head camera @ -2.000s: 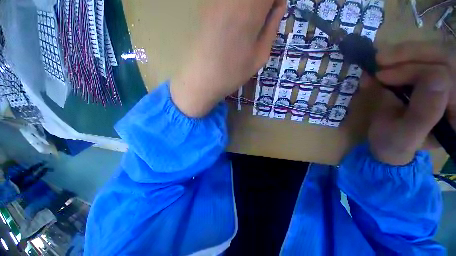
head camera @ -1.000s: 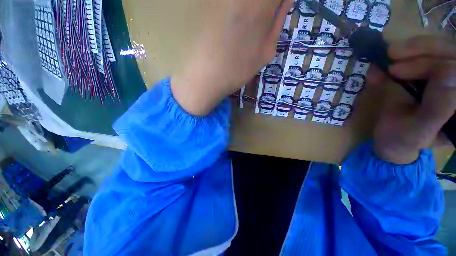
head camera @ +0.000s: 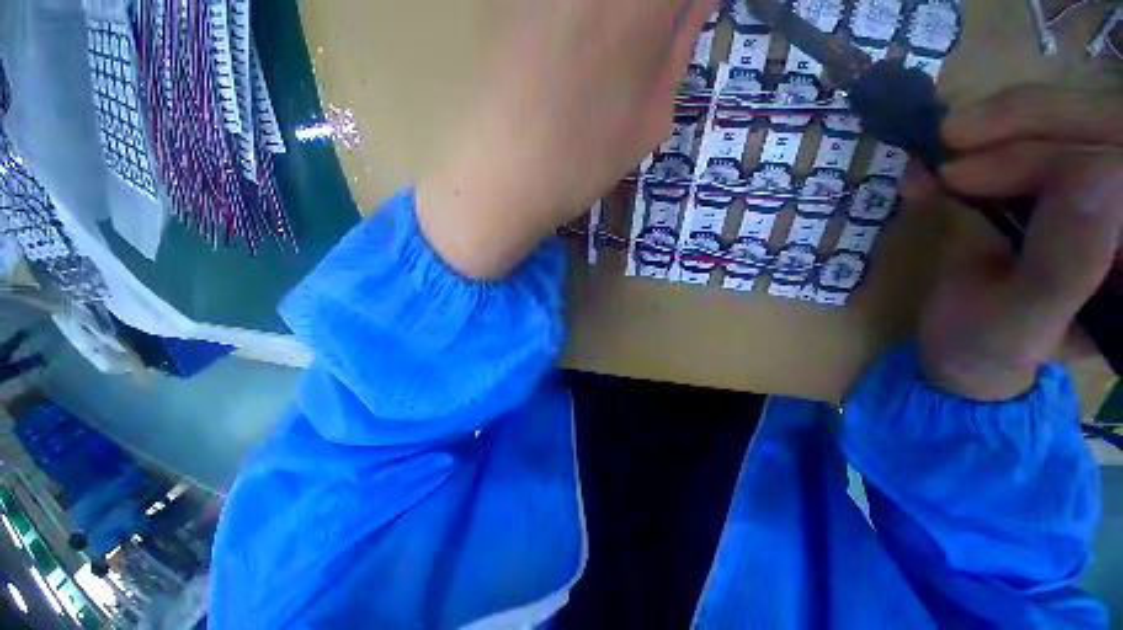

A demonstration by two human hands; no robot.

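The PCB panel [head camera: 770, 185], rows of dark-ringed round boards with white tabs, lies on the tan board. Thin red and dark lead wires [head camera: 739, 261] run across its rows. My right hand [head camera: 1028, 209] holds the black soldering iron [head camera: 893, 105], its metal end reaching up-left over the panel's upper rows. The tip is near the top edge, and its contact is unclear. My left hand [head camera: 554, 111] lies over the panel's upper left side. Its fingers are cut off by the top edge, so what they hold is hidden.
At the left, wired panels [head camera: 203, 135] with red-dark wires lie beside unwired panels [head camera: 121, 105] on a white sheet [head camera: 185, 327]. A silvery coil [head camera: 330, 127] sits at the tan board's [head camera: 690, 345] left edge. Loose wired pieces [head camera: 1048, 35] lie at the upper right.
Since the first frame, the right hand and iron have shifted slightly right in the picture. The left hand stays almost in place over the panel.
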